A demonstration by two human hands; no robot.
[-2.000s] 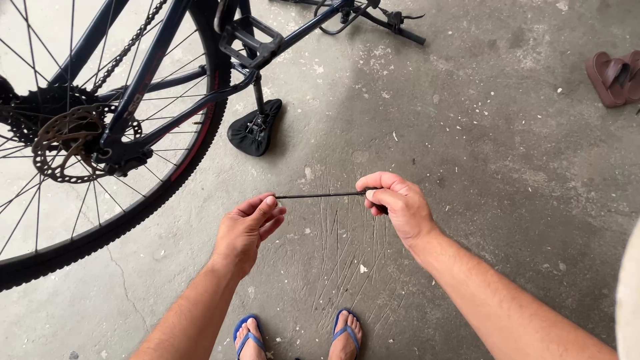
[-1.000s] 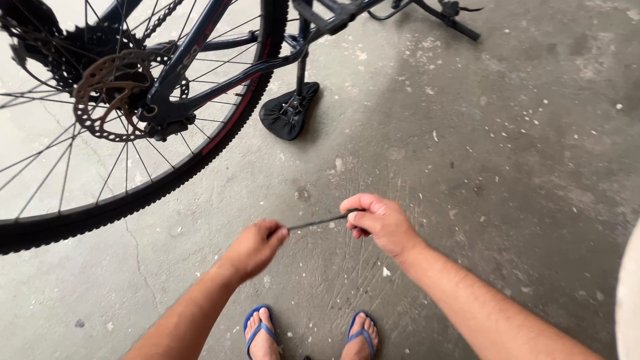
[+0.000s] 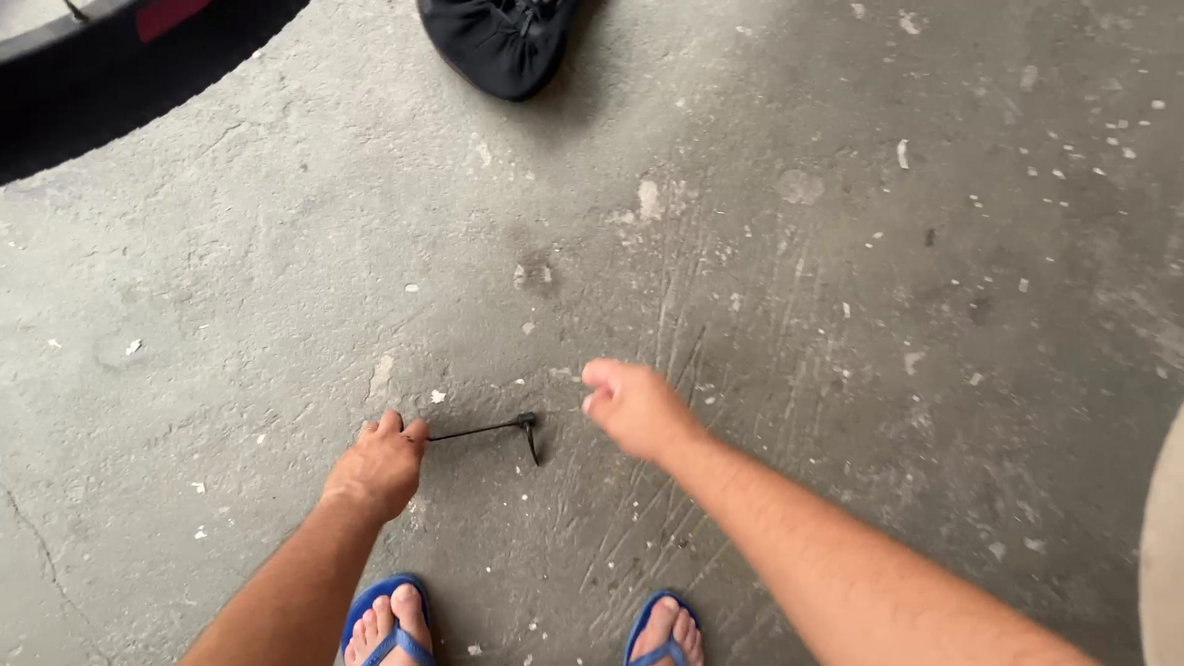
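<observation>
My left hand (image 3: pixel 379 462), back upward, has its fingers at the left end of a thin black rod or cord (image 3: pixel 474 431). A small black hook-like end piece (image 3: pixel 529 435) shows at the rod's right end, pointing down toward my feet. What exactly the thing is cannot be told. Right of that piece, a short gap away, is my right hand (image 3: pixel 634 402), its fingers curled together and nothing visible in them.
A black-covered bicycle saddle (image 3: pixel 504 46) rests at the top on the concrete floor (image 3: pixel 832 277). Part of a bicycle tire (image 3: pixel 120 88) fills the upper left corner. My feet in blue flip-flops (image 3: pixel 393 615) are at the bottom.
My right hand has let go of the thin black thing, which it held before. Both hands have moved lower, near the floor. The view has tilted down.
</observation>
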